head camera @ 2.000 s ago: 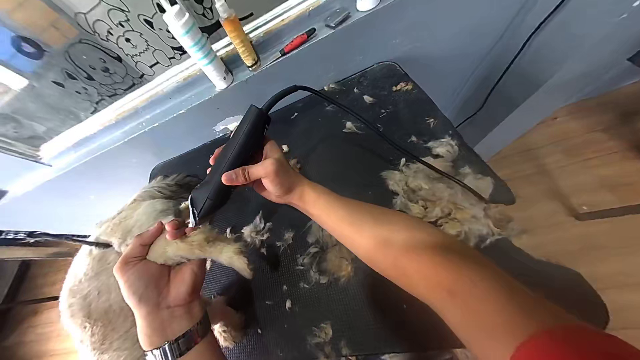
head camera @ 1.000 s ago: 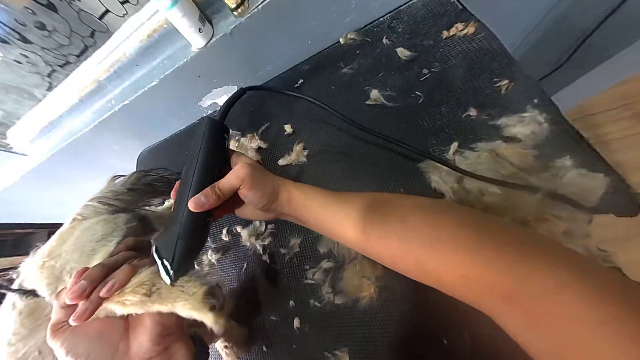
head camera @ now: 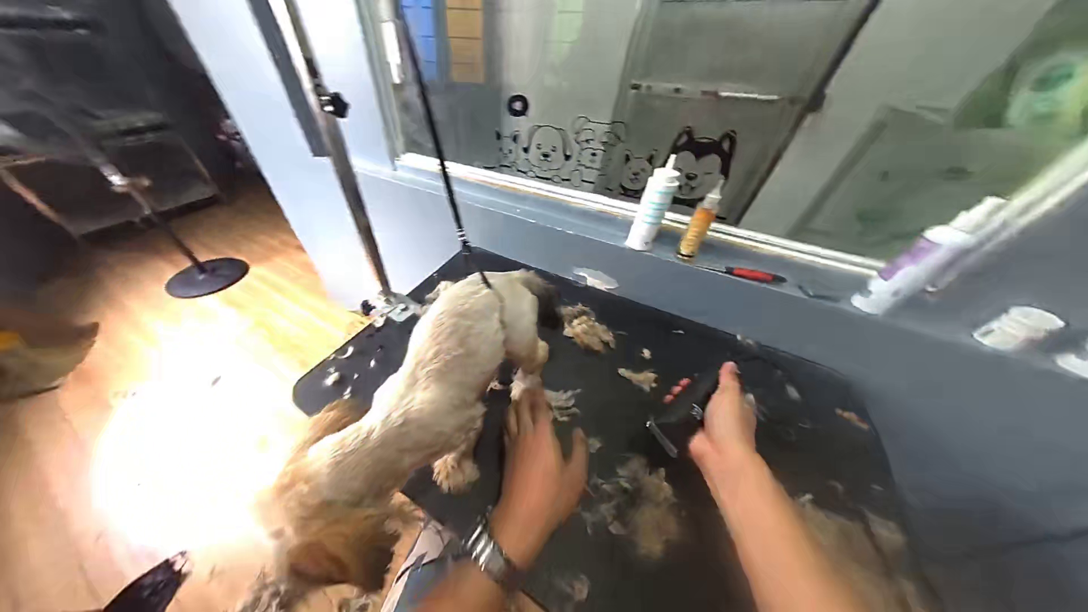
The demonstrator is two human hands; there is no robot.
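Observation:
A small cream dog (head camera: pixel 425 387) stands on the black grooming table (head camera: pixel 620 442), with a black restraint loop (head camera: pixel 484 274) around it. Fingers apart, my left hand (head camera: pixel 544 467) is beside the dog's legs, over the mat; its fingertips are near a paw, and whether they touch is unclear. To the right, my right hand (head camera: pixel 727 416) grips a black electric hair clipper (head camera: pixel 684 412), its blade end angled down and left above the mat. Clumps of cut fur (head camera: pixel 650 510) are scattered about the table.
Bottles (head camera: pixel 653 208) and a red-handled tool (head camera: pixel 755 274) rest on the ledge behind the table. A metal grooming post (head camera: pixel 344 170) is clamped at the back left corner. Another furry animal (head camera: pixel 42 357) is partly visible at far left, near a round black base (head camera: pixel 206 278).
My left hand has let go of the dog's leg and now has its fingers spread. The clipper in my right hand has moved away from the dog. The view has swung widely.

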